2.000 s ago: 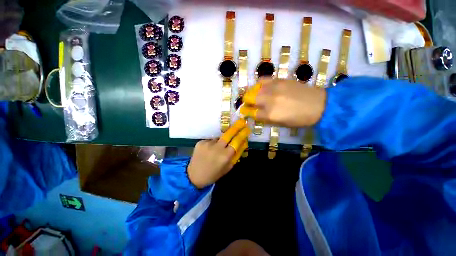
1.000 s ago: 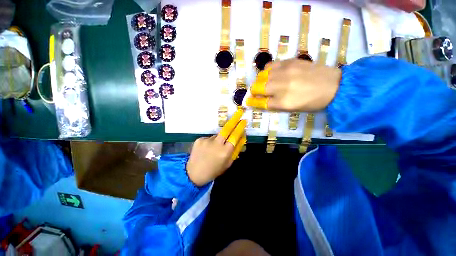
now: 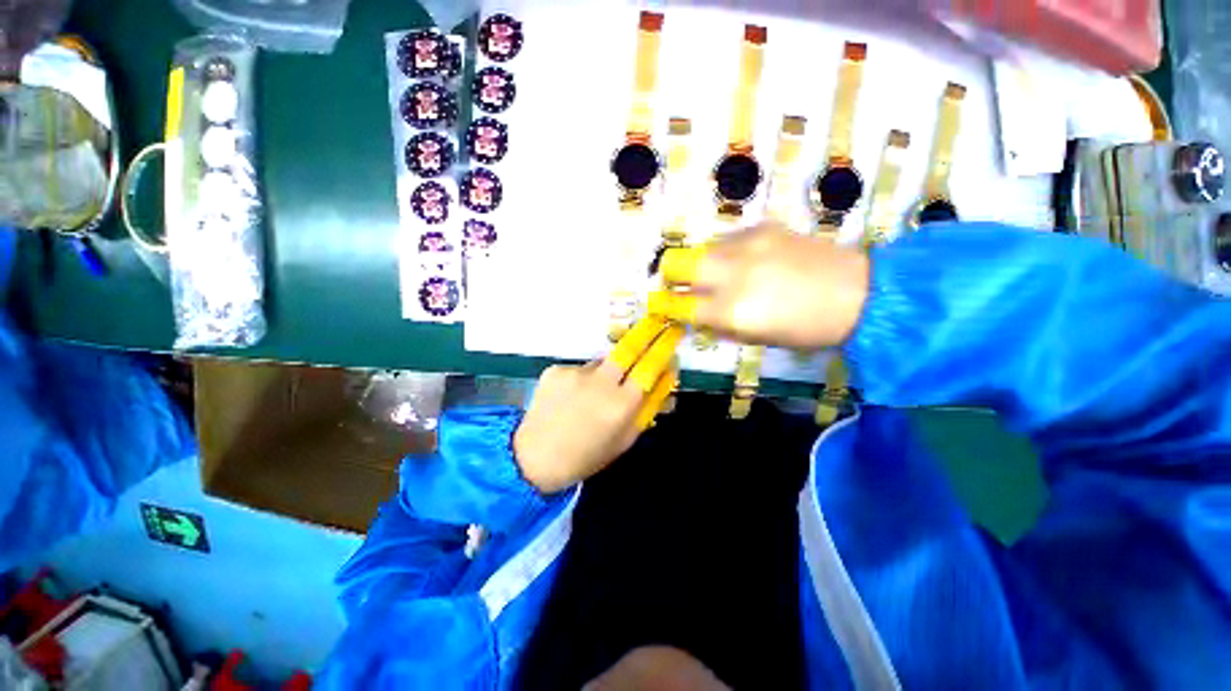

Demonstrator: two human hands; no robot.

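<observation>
Gold-coloured wristwatches with round black faces (image 3: 737, 177) lie upright in staggered rows on a white mat (image 3: 540, 290). My right hand (image 3: 776, 286), with yellow finger cots, is over the lower watch second from the left (image 3: 664, 254), its fingertips pinched at the face; they largely hide the small white wad seen there earlier. My left hand (image 3: 587, 412), also with yellow cots, has its fingers on that watch's lower bracelet at the bench edge. The fingertips of both hands meet or overlap, hiding most of that bracelet.
Two strips of dark round stickers (image 3: 429, 105) lie left of the watches. Further left are a clear sleeve with white discs (image 3: 219, 189) and a pale loop (image 3: 137, 200). Silver-capped bottles (image 3: 1199, 173) stand right. A pink slab (image 3: 1080, 30) is at the back, an open cardboard box (image 3: 270, 439) below.
The view has shifted slightly. My right fingertips have moved over the watch face that showed beside them one second ago, and now touch or overlap my left fingertips. The watches keep their layout.
</observation>
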